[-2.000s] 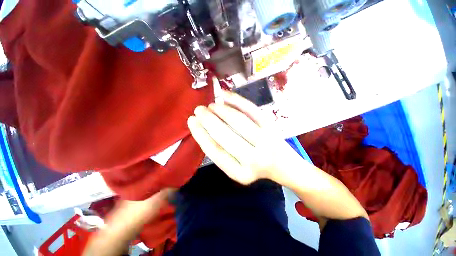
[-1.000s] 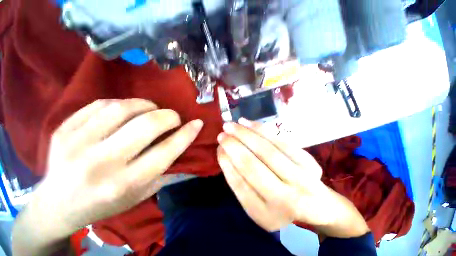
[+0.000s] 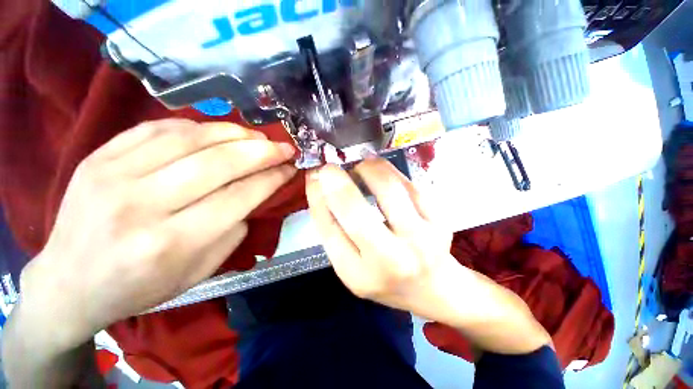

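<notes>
The red garment [image 3: 68, 99] lies on the table left of and under the white overlock machine head [image 3: 251, 38]. Its edge reaches the presser foot [image 3: 308, 152]. My left hand [image 3: 159, 205] lies over the cloth, fingertips together just left of the foot, and presses the cloth there. My right hand [image 3: 387, 235] is directly in front of the foot, its fingertips at the cloth's end. The fingers hide most of the cloth edge, and any pinch is hard to see.
Grey ribbed cylinders [image 3: 467, 76] hang on the machine front. A slotted metal bracket [image 3: 515, 166] is on the table at right. Below are a blue bin [image 3: 570, 235] with red garments [image 3: 539, 296], and another red heap [image 3: 182, 346] at my lap. A ruler strip [image 3: 281, 267] runs along the table edge.
My left hand has come up from below the table onto the cloth and to the foot. My right hand stays near the foot. The garment's lower part has drawn up, uncovering the ruler strip.
</notes>
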